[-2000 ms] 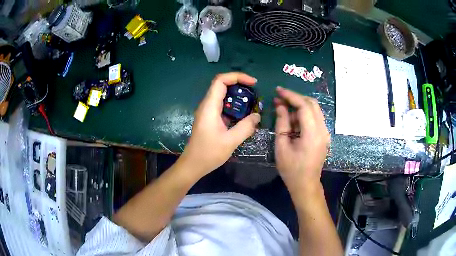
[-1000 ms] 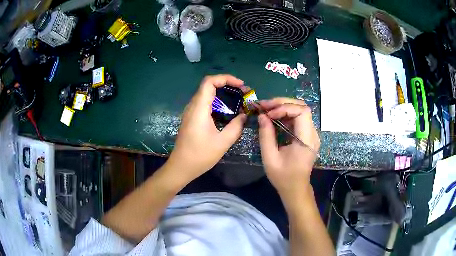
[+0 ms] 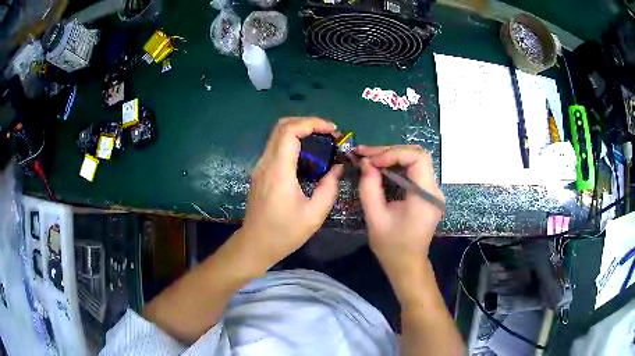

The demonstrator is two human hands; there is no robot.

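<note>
My left hand (image 3: pixel 283 191) holds a black smartwatch (image 3: pixel 315 156) between thumb and fingers, above the bench's front part. Its face is dark with a blue glint. A small battery (image 3: pixel 345 142) with a yellow edge stands out at the watch's right side. My right hand (image 3: pixel 402 198) holds metal tweezers (image 3: pixel 411 188). Their tips reach the battery beside the watch; whether they grip it cannot be told. The watch's inner parts are hidden by my fingers.
Spare watch units (image 3: pixel 143 130) with batteries lie at left. A white squeeze bottle (image 3: pixel 257 67), a black fan (image 3: pixel 369 38) and red-and-white stickers (image 3: pixel 391 98) are behind my hands. White paper (image 3: pixel 477 125) and a green tool (image 3: pixel 581 147) lie at right.
The watch face has gone from lit to dark. The battery now shows beside the watch, turned more edge-on than a second ago. The tweezers show broader, their tips at the battery.
</note>
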